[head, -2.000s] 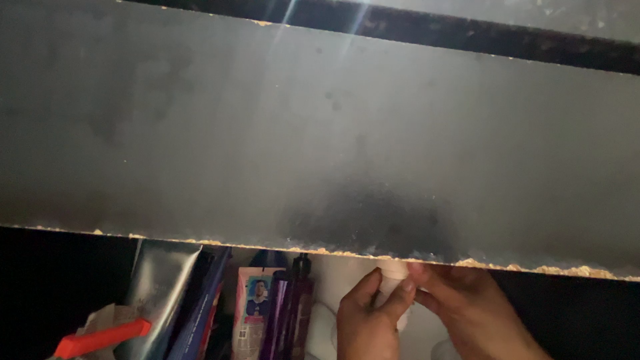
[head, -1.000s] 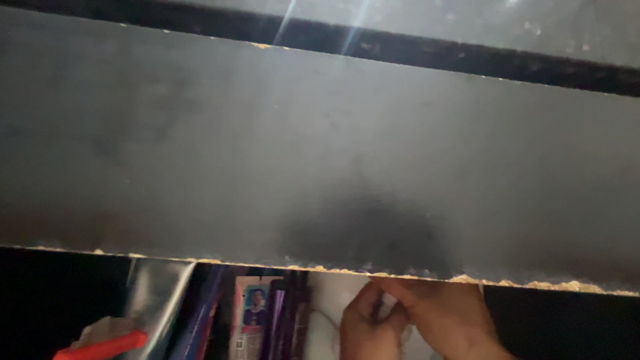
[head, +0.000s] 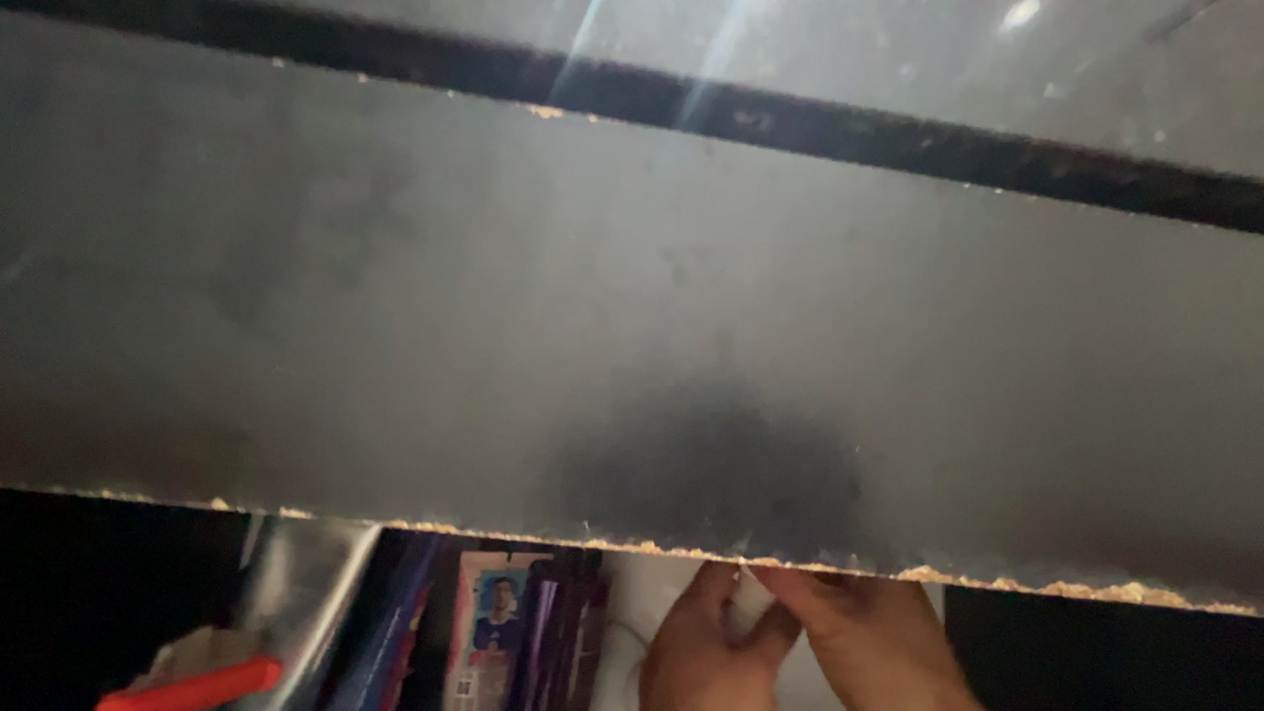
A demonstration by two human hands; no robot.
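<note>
At the lower middle, under the chipped front edge of a dark board, are both of my hands. My left hand has its thumb and fingers closed around a small white object, mostly covered by the fingers. My right hand comes from the right and meets it; its fingertips are at the top of the same object and partly hidden by the board. What exactly the white object is, I cannot tell. A white surface lies behind the hands.
Left of my hands stand a printed packet bearing a picture of a person, purple shiny packs, dark blue packs and a silvery sleeve. A red plastic piece lies at the lower left. The board's edge overhangs them all.
The white object showed more of itself two seconds ago; my fingers and the board now cover most of it. My right hand's fingers have moved further under the board's edge.
</note>
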